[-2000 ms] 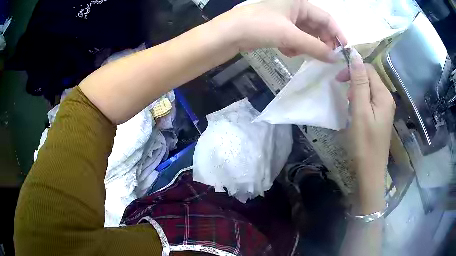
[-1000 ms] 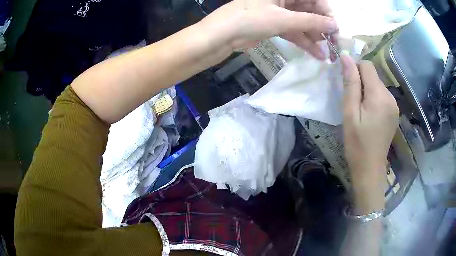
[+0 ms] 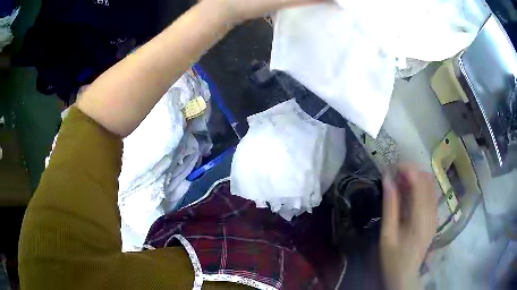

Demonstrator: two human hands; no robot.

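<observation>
A white fabric piece [image 3: 340, 62] with a pointed lower corner lies at the top centre, over the edge of the pale machine bed. My left hand [image 3: 255, 5] is at the top edge beside its upper side. Its fingers are cut off by the frame, so their grip is hidden. My right hand [image 3: 411, 204] is blurred at lower right, away from the piece. Something dark shows between its fingers, too blurred to name. A stack of white cut pieces [image 3: 283, 161] rests at the table edge above the plaid apron.
A heap of white pieces [image 3: 150, 170] with a tan tag [image 3: 195, 107] sits at left by a blue rim [image 3: 212, 164]. A cream frame [image 3: 473, 187] and a shiny metal cover [image 3: 493, 79] stand at right. Bright white fabric [image 3: 425, 28] lies at top right. Dark cloth [image 3: 96, 39] is upper left.
My hands have parted. My left hand has moved up to the frame's edge, and the white piece has moved up and spread out. My right hand has moved down, off the piece.
</observation>
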